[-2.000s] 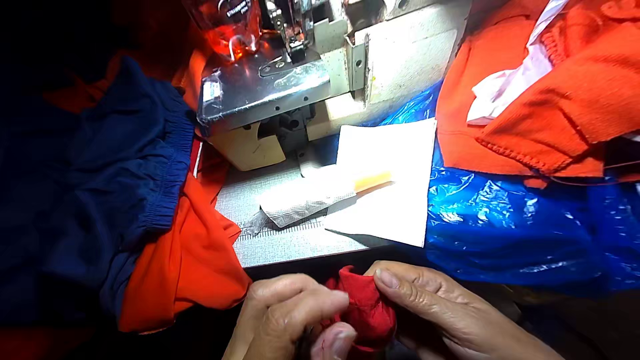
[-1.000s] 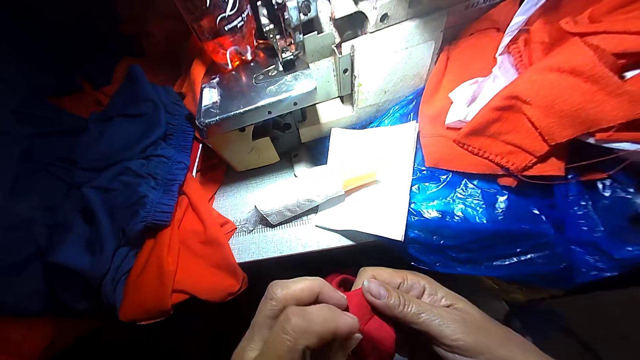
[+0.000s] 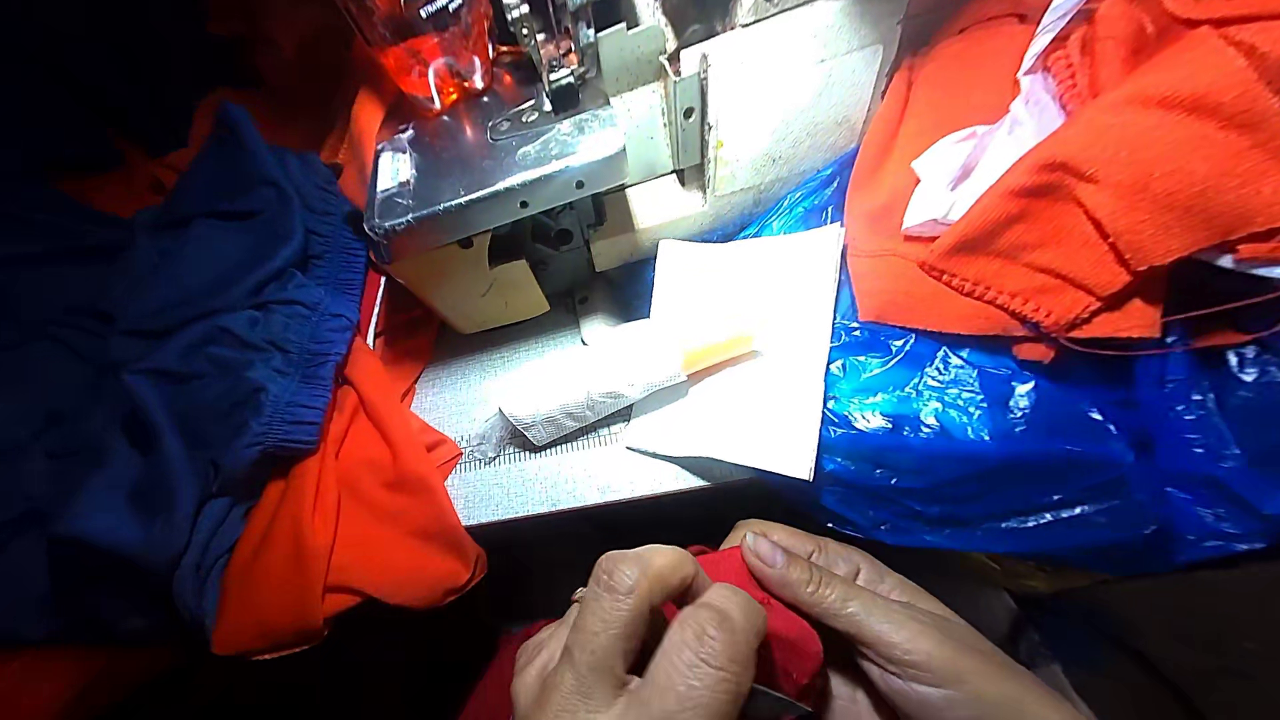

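Observation:
Below the table's front edge, a piece of red fabric [image 3: 765, 610] is pinched between both hands. My left hand [image 3: 640, 635] has its fingers bent onto the fabric's left side, and a ring shows on one finger. My right hand [image 3: 870, 620] grips the top right of the cloth, its thumb lying along it. A thin metal edge [image 3: 778, 700] shows under the left hand at the bottom of the view; what it belongs to is hidden. More dark red cloth hangs at the lower left of the left hand.
Beyond the hands stands a sewing machine [image 3: 500, 170]. White paper [image 3: 750, 290] and an orange-tipped item in a silvery wrapper [image 3: 590, 400] lie on the table. Navy garments [image 3: 170, 330] and orange cloth [image 3: 350, 520] lie left; orange fabric [image 3: 1080, 200] rests on blue plastic [image 3: 980, 430] at right.
The red cloth, bunched between the fingers two seconds ago, now shows a flatter face. The left fingers have shifted over it, and a metal edge now shows beneath them.

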